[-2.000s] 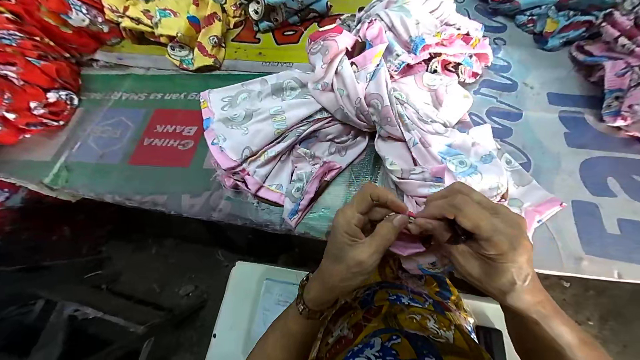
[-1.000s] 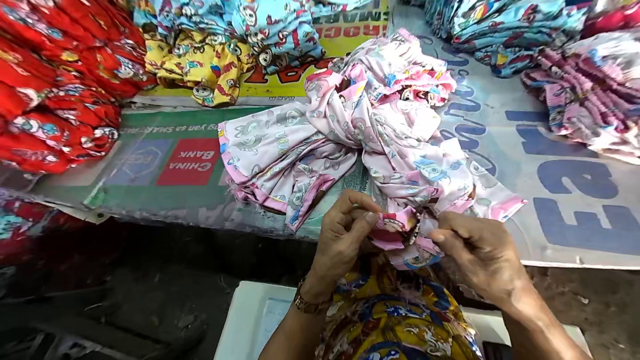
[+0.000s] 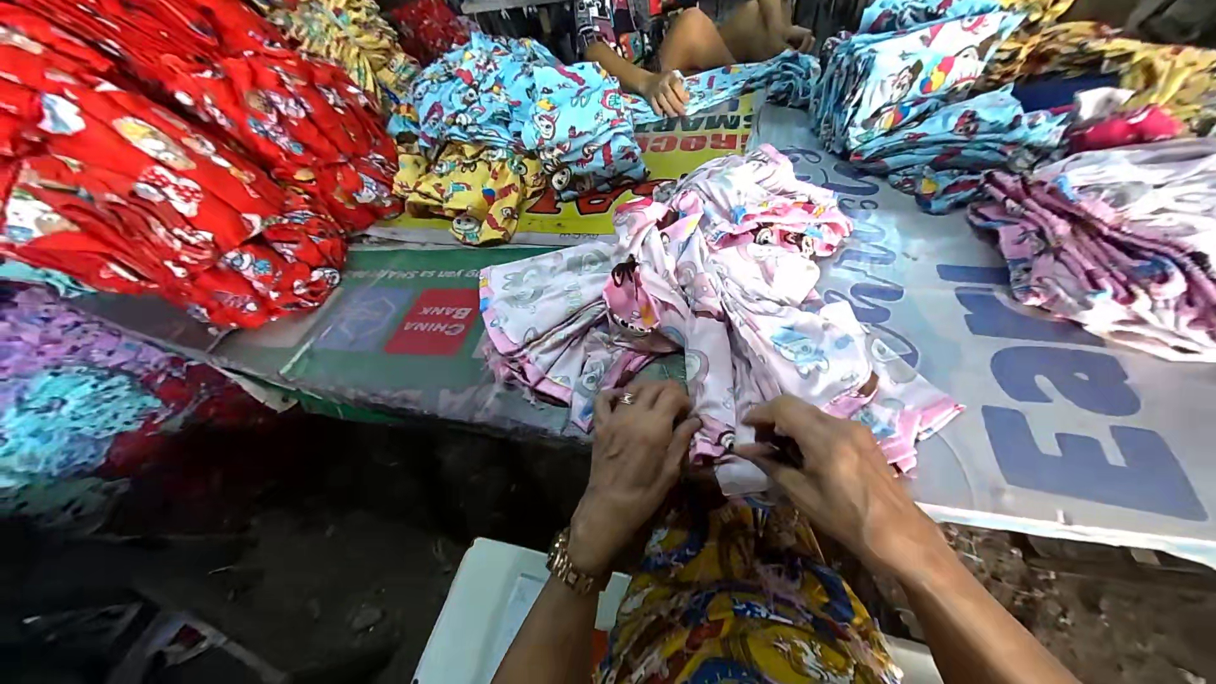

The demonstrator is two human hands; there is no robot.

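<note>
Pink-and-white printed fabric pieces point(image 3: 722, 323) lie bunched in a heap at the front of the table. At the heap's near edge, my left hand point(image 3: 641, 451) pinches a pink-edged part of the fabric, with a ring on one finger and a metal-banded watch point(image 3: 567, 562) on the wrist. My right hand point(image 3: 826, 465) grips the same piece just to the right, thumb and fingers on its hem. The fingertips of both hands are close together, and the fabric between them hangs slightly over the table edge.
Red printed fabric point(image 3: 171, 161) is piled at the left, blue point(image 3: 532, 104) and yellow point(image 3: 470, 185) pieces behind. More blue point(image 3: 950, 104) and pink point(image 3: 1102, 247) stacks lie right. Another person's hand point(image 3: 665, 93) rests on blue fabric across the table point(image 3: 1073, 380). Below is a white container point(image 3: 475, 608).
The view has shifted, showing more of the far side. My hands have moved from holding a small pink part near my lap to the heap's near edge. A pink flap now lies folded on the heap.
</note>
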